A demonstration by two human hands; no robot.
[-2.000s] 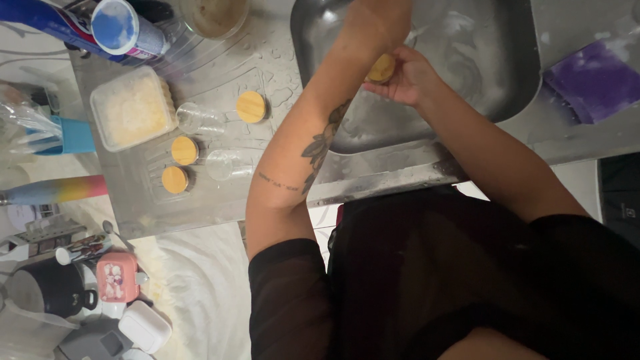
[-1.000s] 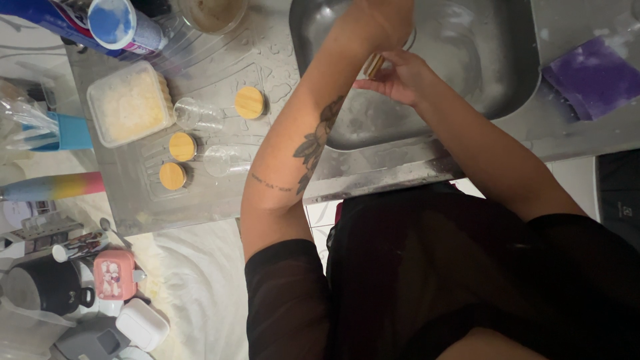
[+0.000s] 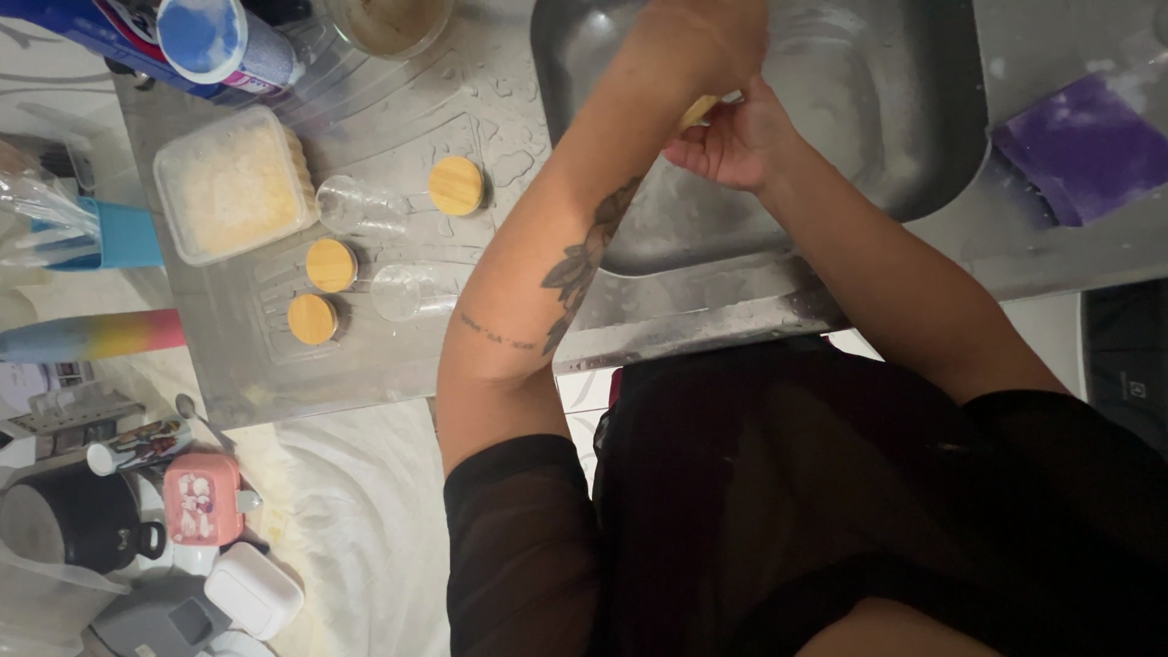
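Over the steel sink (image 3: 876,119), my right hand (image 3: 735,141) holds a round bamboo lid (image 3: 697,111) by its edge, tilted. My left hand (image 3: 707,41) is close above it at the frame's top; its fingers are hidden, so its hold cannot be told. To the left of my tattooed left forearm, three more bamboo lids (image 3: 455,186) (image 3: 331,265) (image 3: 312,318) are on the steel drainboard (image 3: 365,365). Beside them are two clear glass jars (image 3: 360,207) (image 3: 415,291), lying on their sides.
A clear tub of pale yellowish contents (image 3: 235,187) stands left of the jars, below a blue-and-white cup (image 3: 205,41) and a glass bowl (image 3: 391,23). Right of the sink lies a purple cloth (image 3: 1086,151). A black pot (image 3: 78,516) and pink container (image 3: 203,499) are at lower left.
The lid in my right hand has turned: its round face showed two seconds ago, its edge one second ago, and it is tilted now. Both hands have stayed over the sink.
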